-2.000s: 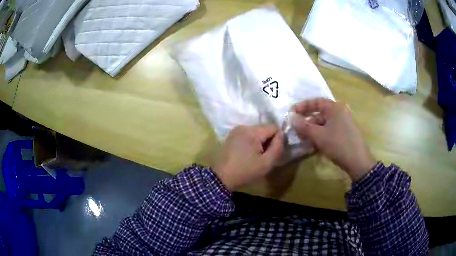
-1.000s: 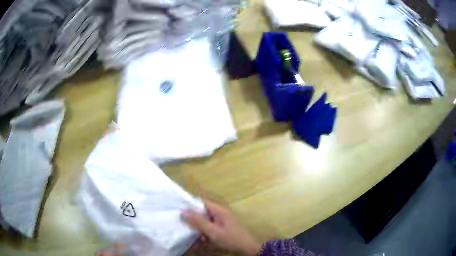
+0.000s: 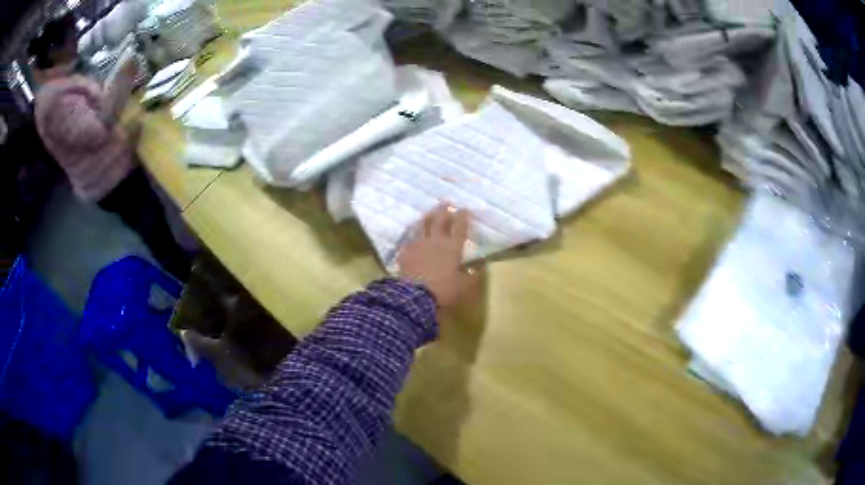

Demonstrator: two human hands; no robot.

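My left hand reaches forward, its fingers on the near edge of a white quilted pouch with diagonal stitching. Whether the fingers grip the pouch or only rest on it is hard to tell. The pouch lies on other loose quilted pouches at the back left of the table. My right hand is out of the picture. A stack of empty poly bags, bright white with a small dark mark, lies at the right.
Tall piles of grey-white unpacked pouches stand at the back right. The curved table has its edge at the left. Blue plastic stools and another person are beyond it.
The bagged pouch seen in my hands before is out of view. The camera has swung right, then back left. My left hand now reaches to the loose pouches; my right hand has left the picture.
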